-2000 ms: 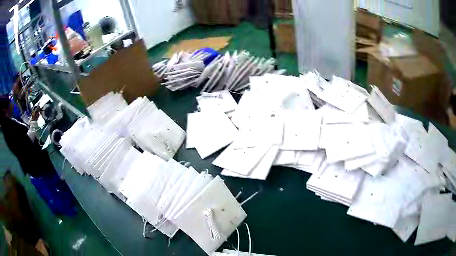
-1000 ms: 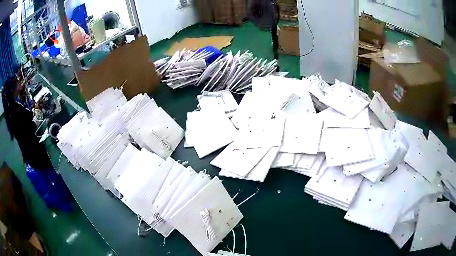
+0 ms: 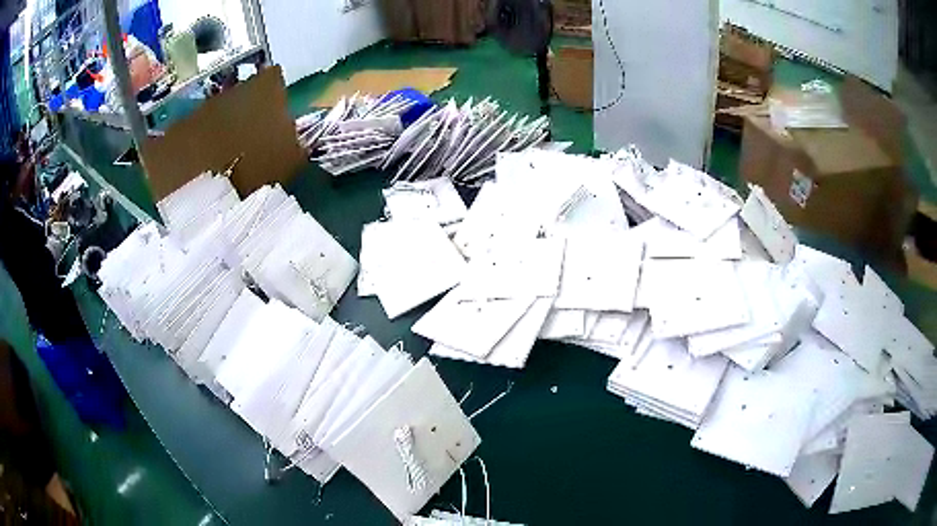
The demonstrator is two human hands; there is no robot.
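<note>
No hand of mine is in view. Nearest in front, a row of white square panels with leads leans in a stack on the dark green table. The front panel has a tied white cable bundle on its face, and thin cords stick out at the row's sides. At the bottom edge, part of another white panel shows, cut off by the frame, with two looped cords rising beside it. A large loose heap of white panels lies at the right, with small dark dots on their faces.
More leaning panels stand at the back. A brown cardboard sheet stands behind the left rows. A carton is at the back right, near a white upright board. Another person in dark top and blue trousers is at the far left.
The whole view has shifted a little, so the panels appear slightly further left. The other person has moved nearer the left edge. The panel rows and heap look unchanged.
</note>
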